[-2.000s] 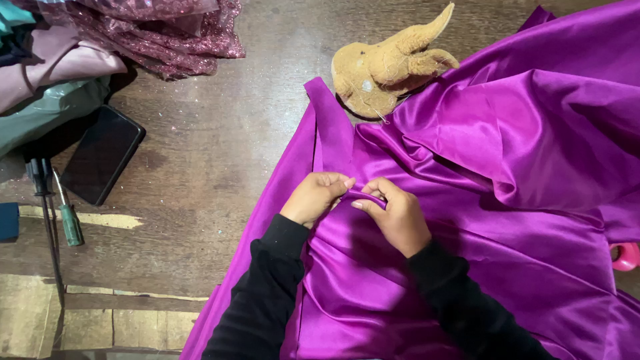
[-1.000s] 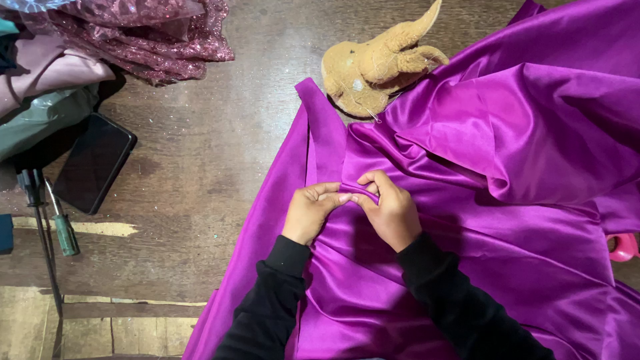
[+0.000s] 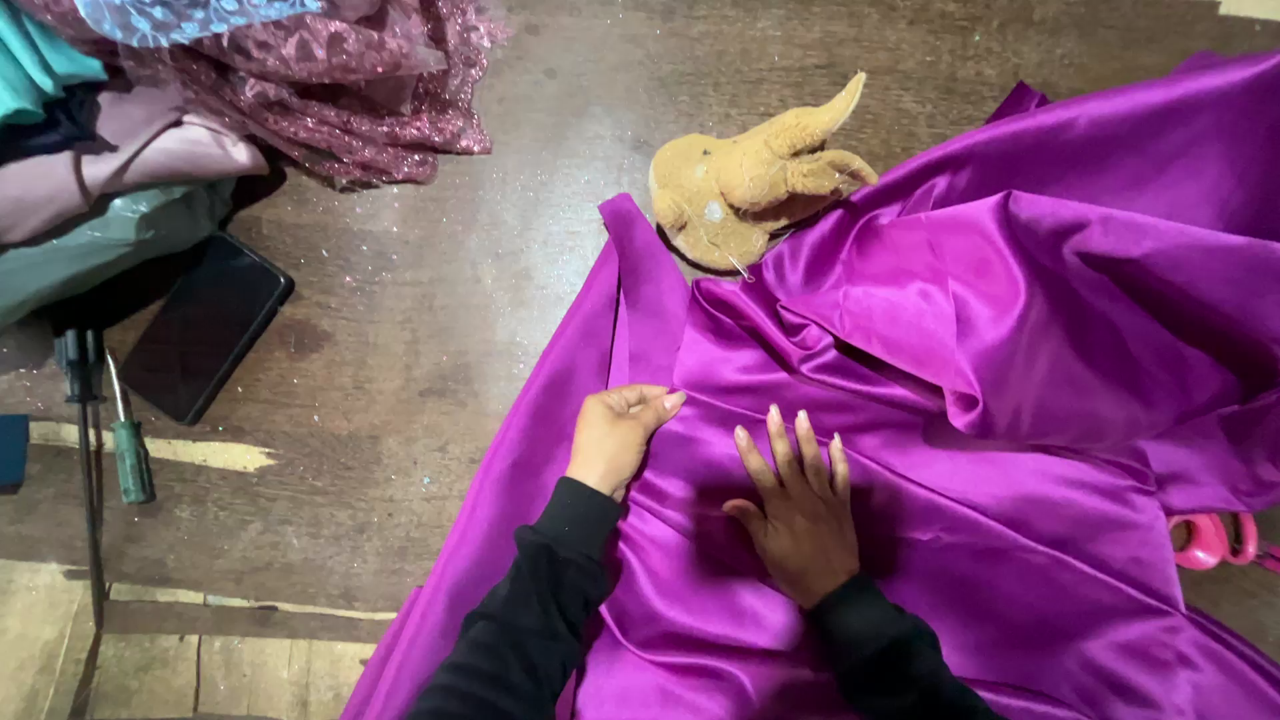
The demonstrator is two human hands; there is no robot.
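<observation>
Purple satin fabric (image 3: pixel 900 520) lies in folds over the wooden table, with a narrow strip standing out at its upper left. My left hand (image 3: pixel 622 435) pinches the fabric between thumb and fingertips, just below that strip. To its right, my right hand (image 3: pixel 797 505) is spread with its fingers apart over the satin, gripping nothing; whether its palm touches the cloth cannot be told. A tan plush piece (image 3: pixel 735 185) with a needle or pin and loose threads rests against the fabric's top edge.
Pink sequined fabric (image 3: pixel 400 90) and other folded cloths lie at the upper left. Below them are a black smartphone (image 3: pixel 208 325), a green-handled screwdriver (image 3: pixel 132 460) and a dark long-shafted tool (image 3: pixel 88 400). Pink-handled scissors (image 3: pixel 1200 540) show at the right, partly under the satin.
Both hands held a fold of the satin close together before. My right hand has let go and opened, moving away to the right, while my left hand still pinches the cloth.
</observation>
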